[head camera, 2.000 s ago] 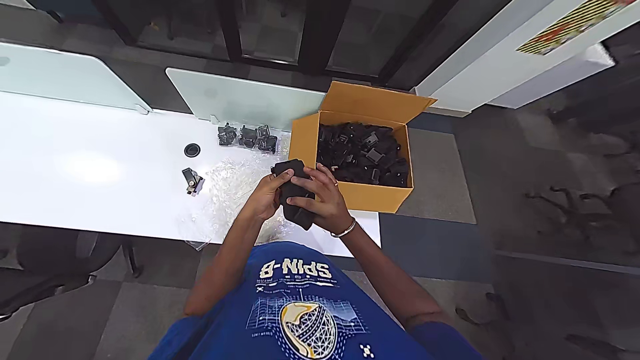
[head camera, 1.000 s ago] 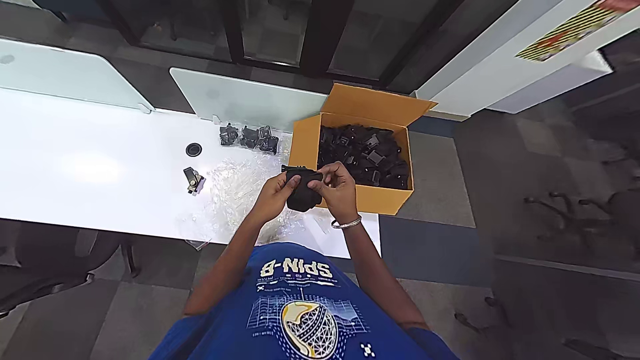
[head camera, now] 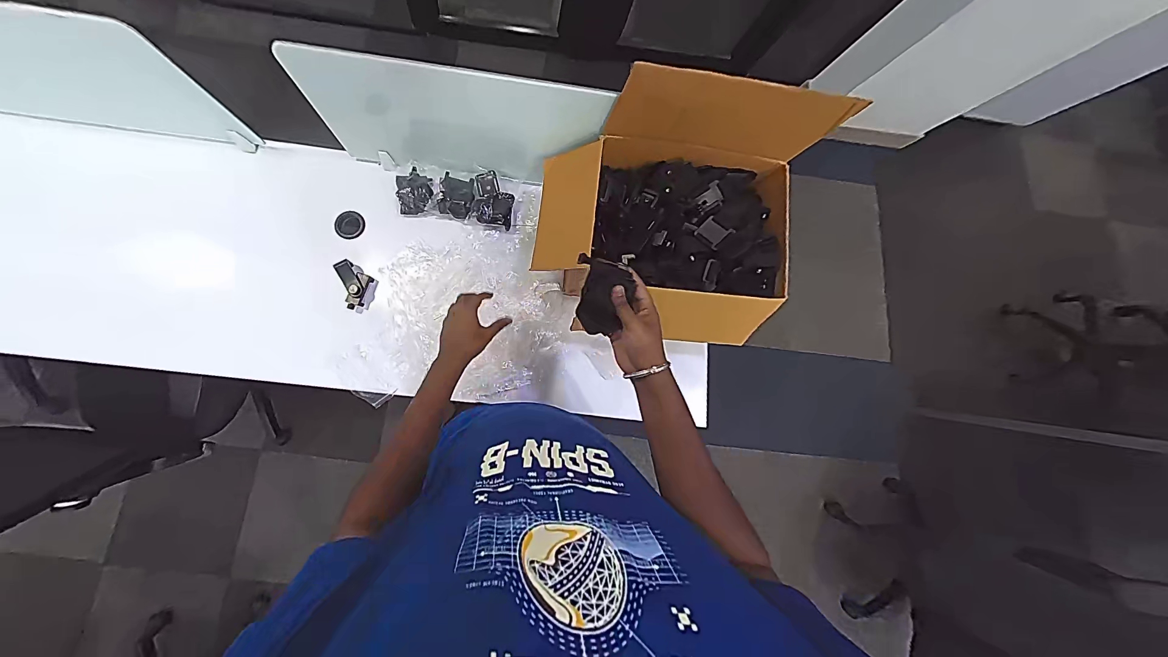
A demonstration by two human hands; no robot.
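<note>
My right hand (head camera: 636, 321), with a bracelet at the wrist, grips a black strapped device (head camera: 602, 297) in front of the cardboard box (head camera: 721, 318). The box stands with its flaps up and holds many similar black items (head camera: 680, 228). My left hand (head camera: 470, 330) is empty, thumb and fingers apart, over a heap of clear plastic wrappers (head camera: 511, 360). Several black devices in clear plastic (head camera: 456, 194) lie by the desk divider. A round black cap (head camera: 349, 224) and a small black and metallic device (head camera: 354, 285) lie left of the wrappers.
The white desk (head camera: 119, 265) runs off to the left, with frosted divider panels (head camera: 438, 109) along its back edge. A dark office chair (head camera: 109, 429) stands at its front. More chairs are on the carpeted floor at the right.
My hands have moved apart. Both were on the black device; now the right hand alone holds it, farther right by the box, and the left has let go and moved left.
</note>
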